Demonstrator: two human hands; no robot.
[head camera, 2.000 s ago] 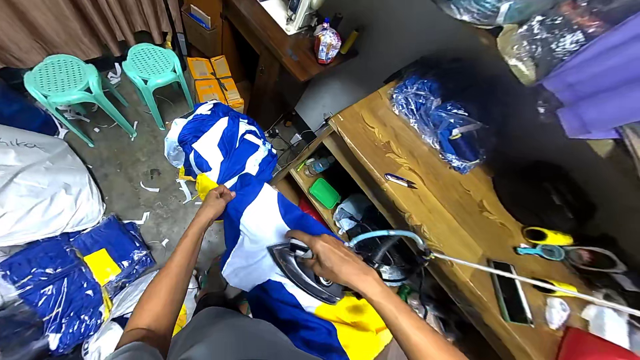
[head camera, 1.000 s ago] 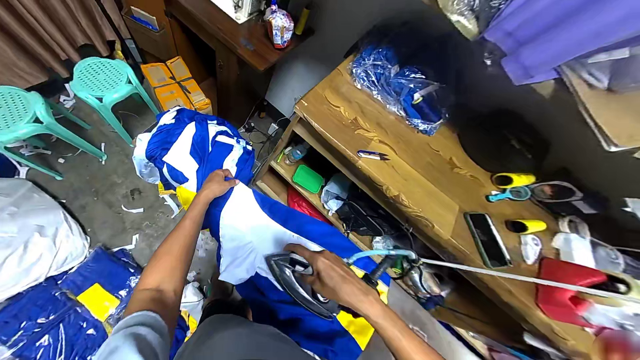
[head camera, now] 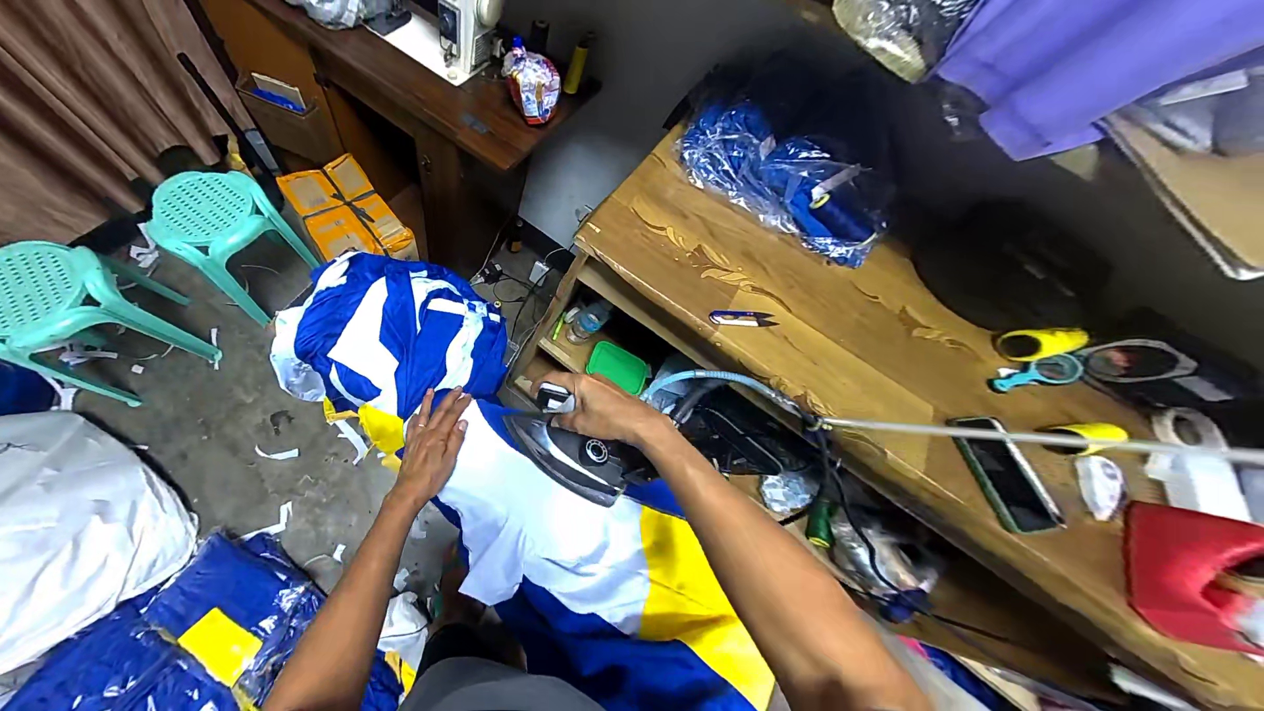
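Note:
A steam iron [head camera: 568, 454] lies on white, blue and yellow fabric [head camera: 553, 533], near the fabric's far right edge. My right hand [head camera: 602, 407] is closed around its handle. A light blue hose [head camera: 711, 377] runs from beside the iron toward the wooden dresser. My left hand [head camera: 432, 444] rests flat with fingers spread on the far left part of the fabric, left of the iron. Beyond it, a heap of blue and white fabric [head camera: 395, 331] bulges up. The surface beneath the fabric is hidden.
The wooden dresser [head camera: 750, 346] on the right bears thread snips [head camera: 743, 318], a phone [head camera: 1005, 474] and plastic-wrapped blue items [head camera: 780, 178]. Green plastic stools [head camera: 202, 209] stand at the left, near orange-taped boxes [head camera: 351, 212]. Bagged blue garments [head camera: 188, 632] lie at lower left. A cord [head camera: 987, 435] stretches across the dresser.
The iron in my right hand has moved farther up the fabric, closer to my left hand. My left hand has gone from pinching the cloth's edge to lying flat on it.

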